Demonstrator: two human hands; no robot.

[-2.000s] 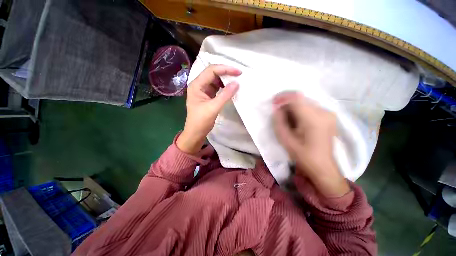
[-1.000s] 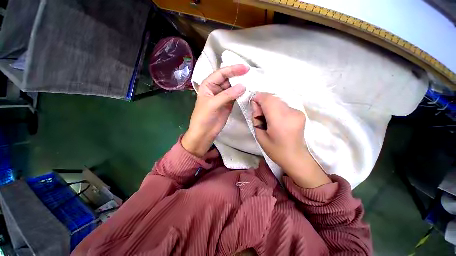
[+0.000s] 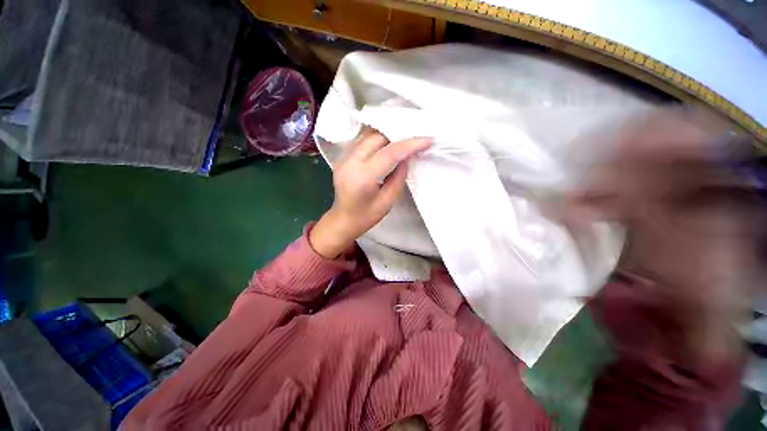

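The off-white garment (image 3: 471, 210) hangs from the table's front edge over my lap, with its straight folded edge running down towards my knees. My left hand (image 3: 374, 177) pinches the cloth near the top of this edge between thumb and fingers. My right hand (image 3: 647, 181) is strongly blurred at the right, out over the garment's right side; its fingers and anything in them cannot be made out. A faint pale line runs from my left fingertips towards the right. No needle or button can be told apart.
The white-topped table (image 3: 589, 21) with a yellow tape measure (image 3: 538, 29) along its edge is at the top. A dark-red waste basket (image 3: 279, 114) and a large grey cloth bin (image 3: 126, 84) stand left. A blue crate (image 3: 88, 345) is at the lower left.
My right hand has moved from beside my left fingertips far out to the right. My left hand still holds the cloth. The garment's lower corner now lies spread to the lower right.
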